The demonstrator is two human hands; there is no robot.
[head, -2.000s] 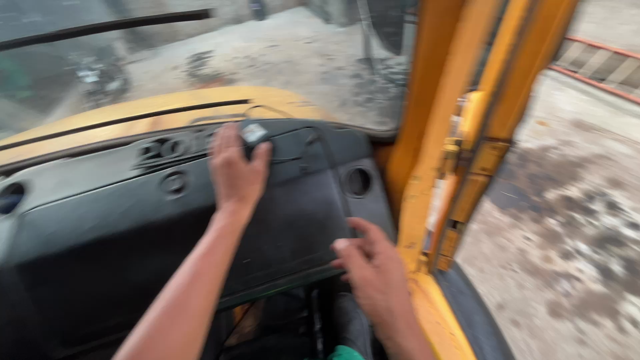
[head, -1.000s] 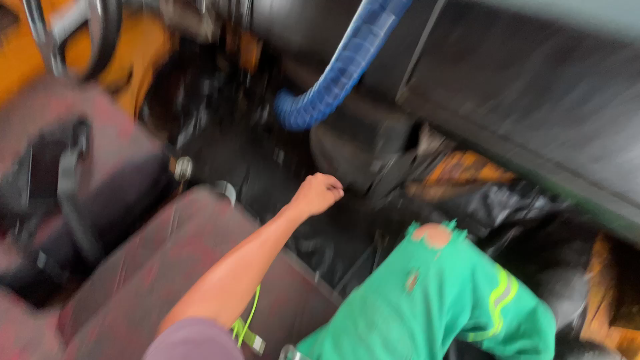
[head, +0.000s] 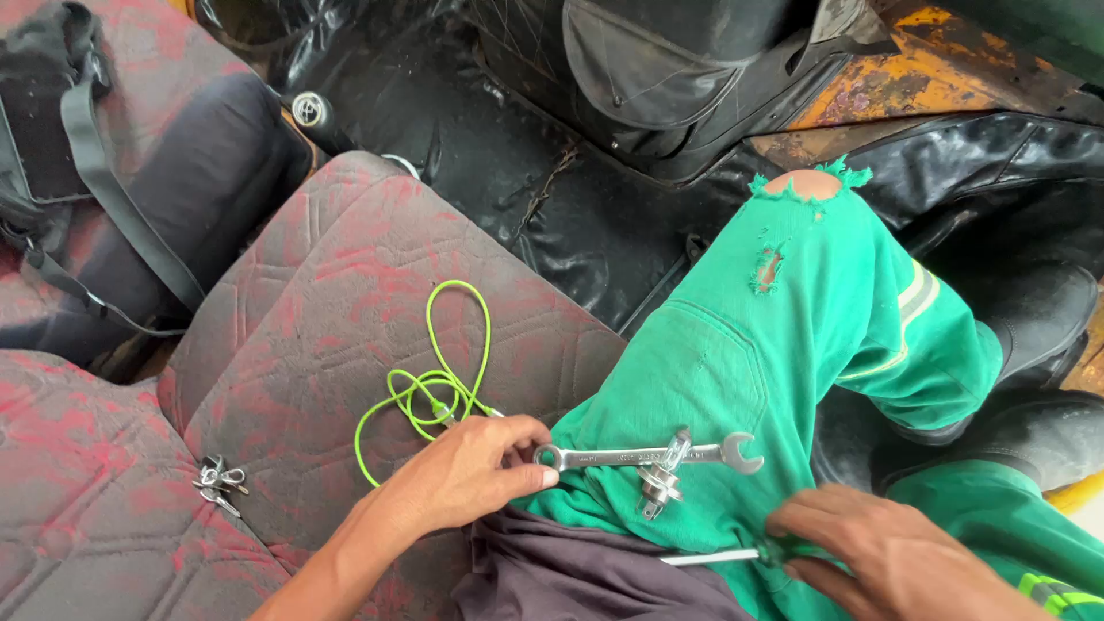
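My left hand (head: 470,474) pinches the ring end of a combination wrench (head: 638,455), which lies across the lap of the green work trousers (head: 716,345). A headlight bulb (head: 662,483) with a metal base and glass tip rests over the wrench shaft near its open jaw. To the right, my right hand (head: 862,535) has its fingers around the dark green handle of a screwdriver (head: 711,558); the metal shank points left over the trousers and the dark shirt hem. Part of that handle is hidden by the fingers.
A lime-green cable (head: 487,345) lies coiled on the worn quilted seat (head: 285,345), with a bunch of keys (head: 222,485) farther left. A gear lever knob (head: 309,109) stands beyond the seat. A black strap (head: 103,181) lies on the far seat. Black boots (head: 1044,319) are at right.
The left hand, bare over the floor a second ago, is now at the lap on the wrench. The right hand has come into view with the screwdriver. The view has swung from the dashboard down to the lap.
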